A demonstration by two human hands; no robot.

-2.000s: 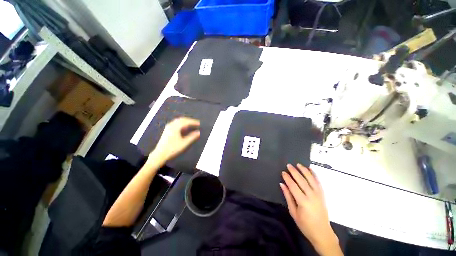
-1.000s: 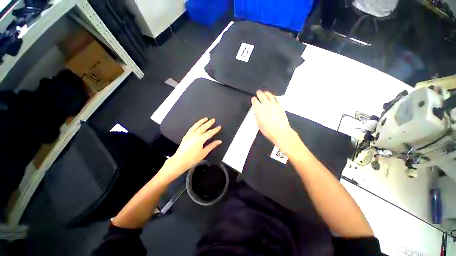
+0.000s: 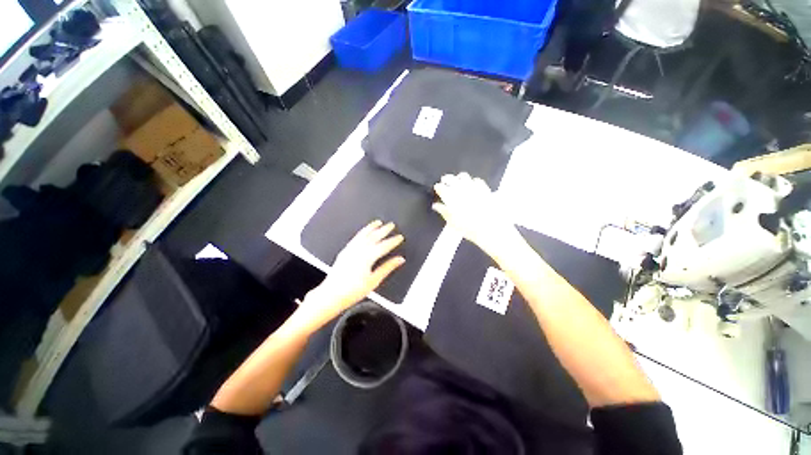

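Note:
A plain black panel [image 3: 356, 203] lies near the table's left corner, its upper edge meeting the labelled pile. My left hand [image 3: 363, 263] rests on its lower part with fingers apart. My right hand [image 3: 467, 206] is at its upper right, by the labelled pile's lower edge; its fingers are bent, and whether they pinch fabric cannot be told. The labelled dark pile [image 3: 462, 124] has a white label [image 3: 428, 122] and uneven edges. Another black panel [image 3: 556, 267] with a white label [image 3: 494, 291] lies under my right forearm, which covers part of it.
The white sewing machine [image 3: 729, 235] stands at the right, with a blue-handled screwdriver [image 3: 777, 380] below it. A round dark cup [image 3: 369, 345] is at the table edge by my lap. Blue bins [image 3: 480, 35] are behind the table. A shelf with a cardboard box [image 3: 178, 151] is at the left.
My right hand has left the labelled panel near the machine and reached across to the plain panel. My left hand has come down onto the plain panel, which has shifted slightly right and up.

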